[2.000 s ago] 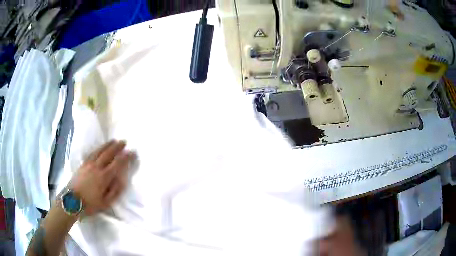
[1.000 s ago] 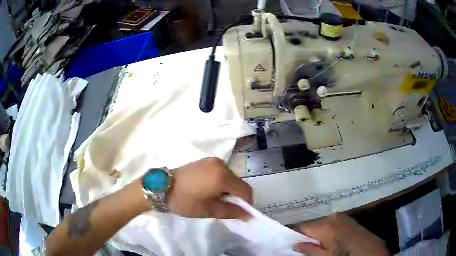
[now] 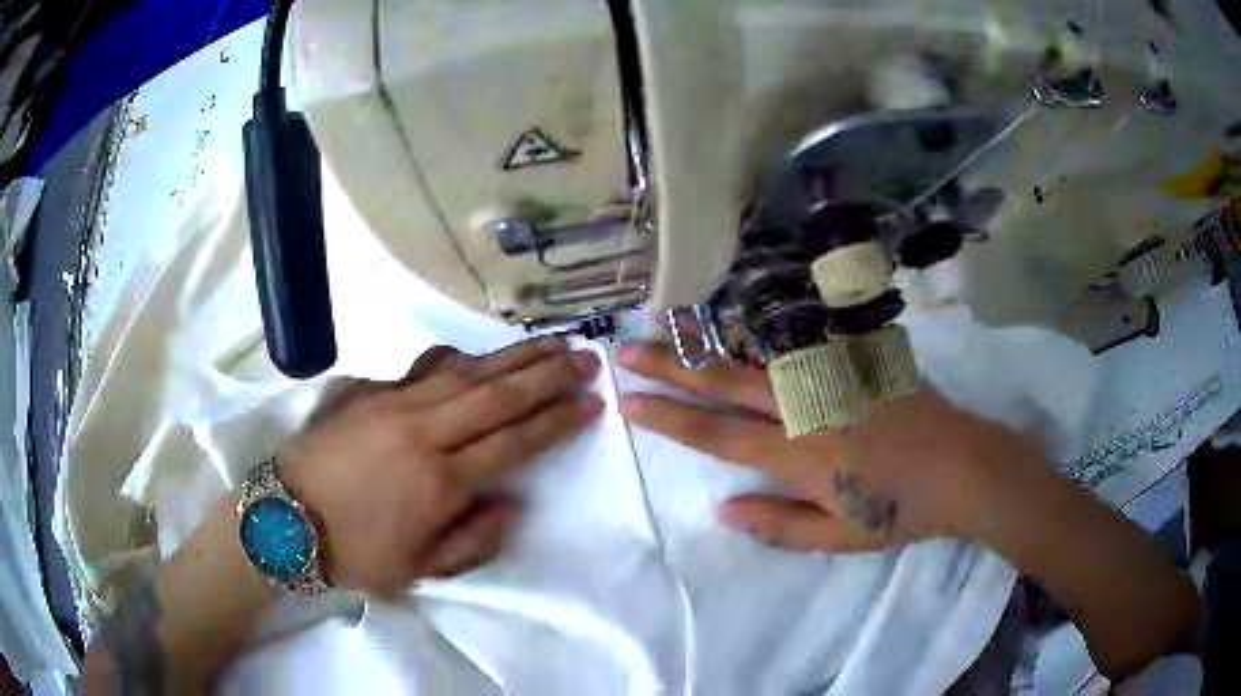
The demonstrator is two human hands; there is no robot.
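White cloth (image 3: 572,585) lies spread under the sewing machine head (image 3: 504,82). A thin straight seam (image 3: 637,469) runs down it from the dark presser foot (image 3: 596,328) towards me. My left hand (image 3: 436,456), with a watch at the wrist, lies flat on the cloth left of the seam, fingertips near the foot. My right hand (image 3: 817,462) lies flat on the cloth right of the seam, fingers extended and somewhat apart, partly behind the ribbed tension knobs (image 3: 844,381). Neither hand grips the cloth. The needle tip cannot be made out.
A black rod (image 3: 289,245) hangs left of the machine head. Wire loops (image 3: 694,337) stand beside the foot. The printed scale (image 3: 1157,422) shows on the table's right edge. More white cloth (image 3: 25,408) lies at the far left, and something blue (image 3: 123,68) is behind the table.
The view has moved closer to the machine. Both hands have let go of the held cloth edge and now lie flat beside the seam. The cloth now runs up to the presser foot.
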